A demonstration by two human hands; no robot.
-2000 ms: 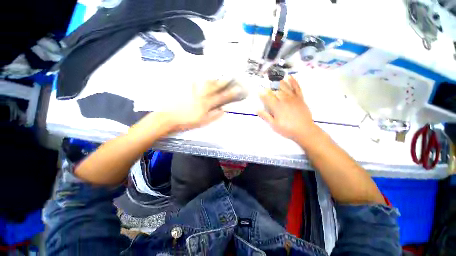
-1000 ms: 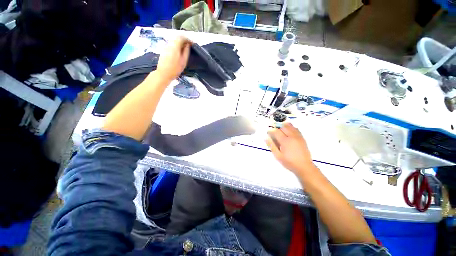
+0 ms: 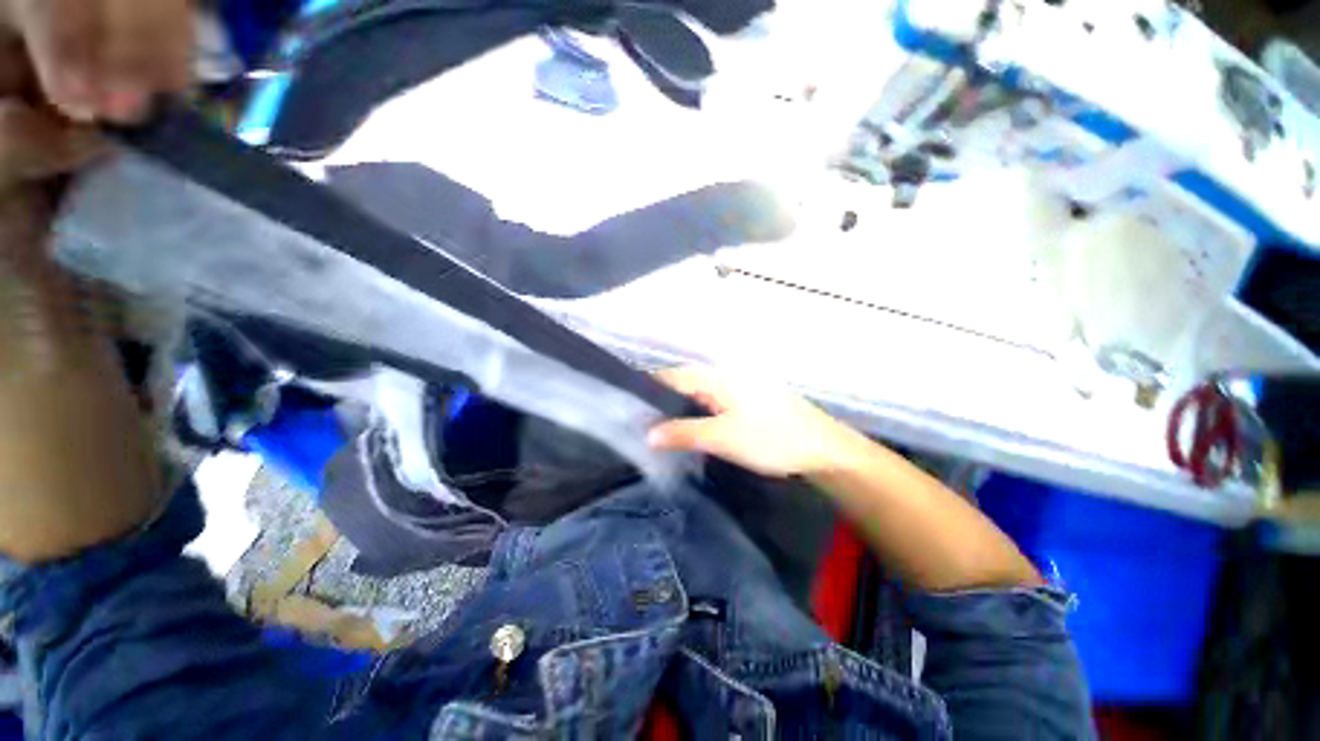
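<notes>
My left hand point(image 3: 109, 51) is at the upper left corner, blurred and partly cut off, gripping one end of a long dark strip point(image 3: 391, 258) with a light grey strip point(image 3: 319, 275) along it. My right hand point(image 3: 753, 424) pinches the other end in front of the jacket. The pair of strips is stretched diagonally over the table's front edge. A separate curved dark grey piece point(image 3: 579, 261) lies on the tabletop, its right end near the sewing machine's needle area point(image 3: 898, 159).
Dark cut pieces point(image 3: 391, 73) and a small blue scrap point(image 3: 575, 75) lie at the table's upper left. Red-handled scissors point(image 3: 1204, 434) lie at the right edge. Grey and black cloth point(image 3: 391, 507) hangs below the table edge. A blue bin point(image 3: 1115, 579) stands below right.
My left hand has moved from the dark stack toward the upper left corner and now holds the strips' end. My right hand has left the needle area and holds their other end near my lap.
</notes>
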